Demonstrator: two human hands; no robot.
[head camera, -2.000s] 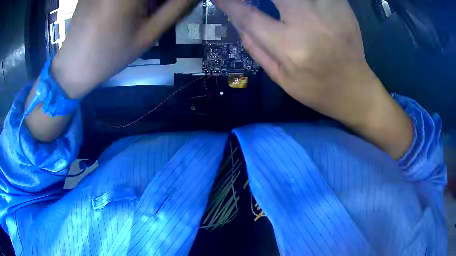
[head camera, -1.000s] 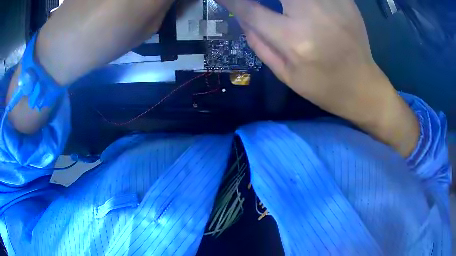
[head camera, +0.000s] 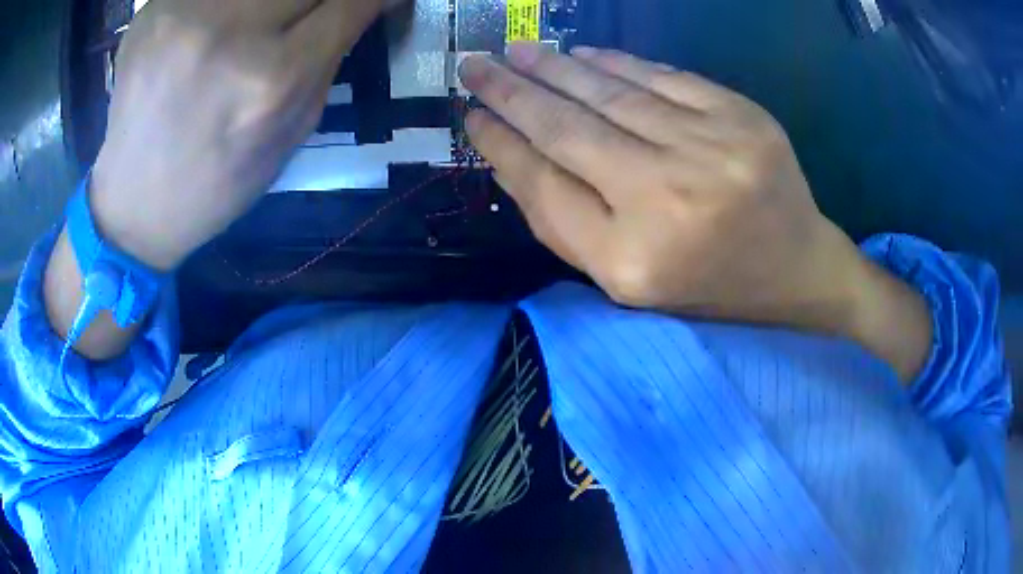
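Note:
The open tablet-like device lies flat, with silver-white battery areas (head camera: 335, 167) and a black frame (head camera: 325, 224). My right hand (head camera: 684, 191) lies palm down over the mainboard (head camera: 461, 135) and covers most of it. Its fingertips rest near the pale patch at the board's left edge; I see nothing held in it. My left hand (head camera: 213, 112) is over the device's left part, with its fingertips hidden or cut off by the top edge. I cannot tell if it holds anything. A yellow label (head camera: 523, 20) shows above my right fingers.
A thin red wire (head camera: 359, 238) curves across the black frame below the battery. A dark bench surface (head camera: 897, 146) lies at the right. A blue strap (head camera: 107, 269) is on my left wrist. The blue striped smock (head camera: 337, 448) fills the lower part.
My right hand has moved down and left and now covers the mainboard and the gold part. The yellow label has come into clear view. My left hand has shifted slightly, with its wrist lower.

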